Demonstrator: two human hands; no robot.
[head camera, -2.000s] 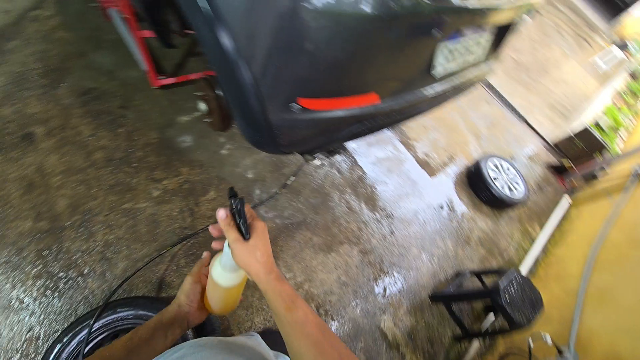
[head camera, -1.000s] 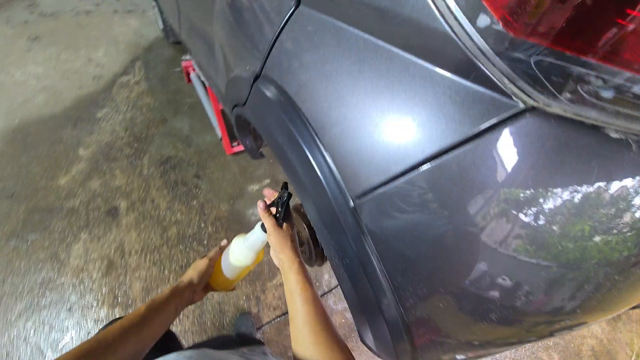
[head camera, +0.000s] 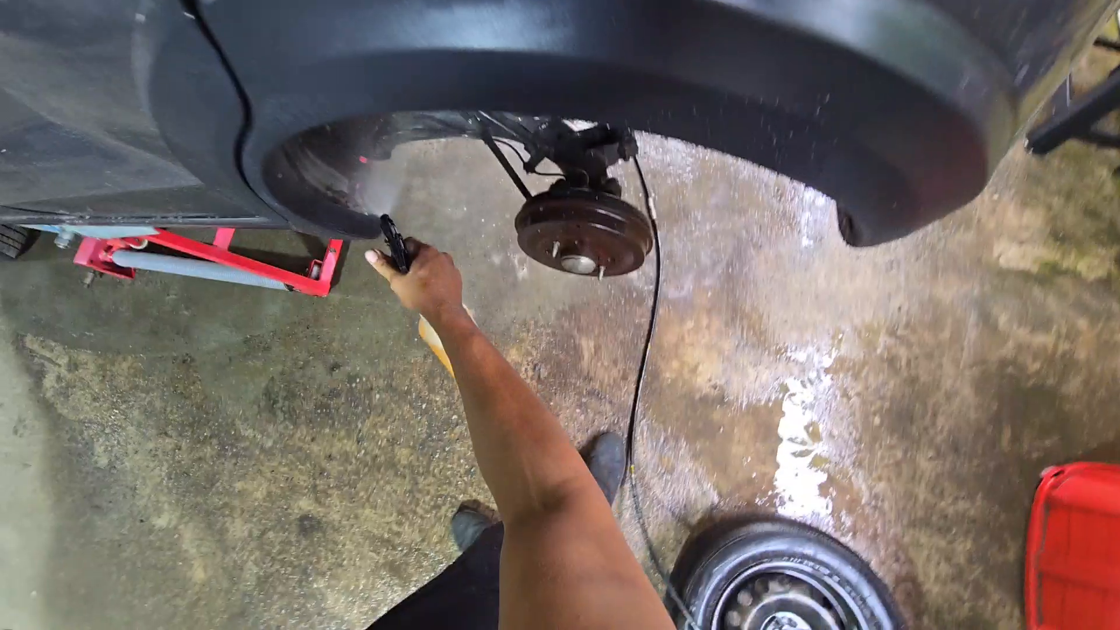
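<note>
My right hand (head camera: 429, 278) grips the black trigger head of a spray bottle (head camera: 435, 344), mostly hidden behind my wrist and forearm; yellow-orange liquid shows at its edge. The nozzle points into the car's wheel arch (head camera: 560, 70), and a pale mist hangs in front of it by the arch's left end. To the right of my hand, a rusty brake drum (head camera: 584, 232) with studs sits exposed, no wheel on it. My left hand is out of view.
A red jack (head camera: 219, 258) stands under the car at the left. A wheel with tyre (head camera: 783, 569) lies on the wet concrete floor at the bottom. A black hose (head camera: 646, 359) runs past the drum. A red plastic object (head camera: 1081, 542) is at the lower right.
My right hand has moved with the bottle to the wheel arch, where mist now shows. My left hand, on the bottle in the earlier frames, has left the view. The view has swung to face the arch.
</note>
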